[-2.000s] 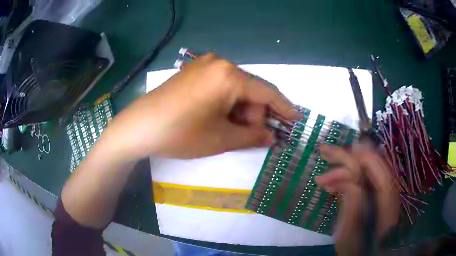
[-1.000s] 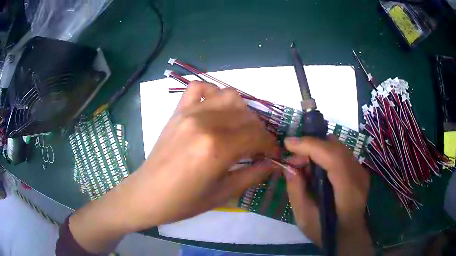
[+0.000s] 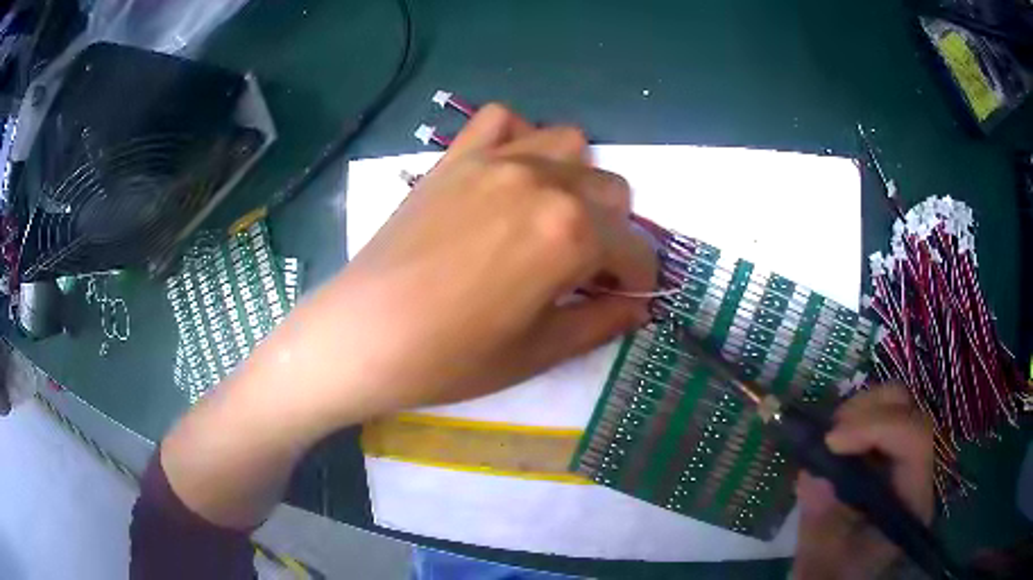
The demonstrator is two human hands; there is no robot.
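The green PCB panel (image 3: 702, 397) lies tilted on the white sheet (image 3: 748, 187). My right hand (image 3: 867, 465) holds the black soldering iron (image 3: 833, 453), its tip at the panel's upper left pads near my left fingertips. My left hand (image 3: 510, 249) is over the panel's upper left corner, its fingers closed on a thin lead (image 3: 629, 293) whose end reaches the pads. Red and black leads (image 3: 674, 252) run from the panel's top edge under my left hand. White plugs (image 3: 427, 134) show beyond my knuckles. My left hand hides part of the leads.
A heap of connector leads (image 3: 946, 329) lies at right. Spare PCB panels (image 3: 232, 306) lie at left, beside a black fume fan (image 3: 136, 170). Yellow-edged tape (image 3: 476, 448) crosses the white sheet. A black cable (image 3: 363, 119) runs over the green mat. A black object with a yellow label (image 3: 963, 68) is at upper right.
The iron has swung from pointing up and away to pointing down at the panel. My right hand has moved right and nearer me, uncovering the panel. The thin lead's end now lies over the pads.
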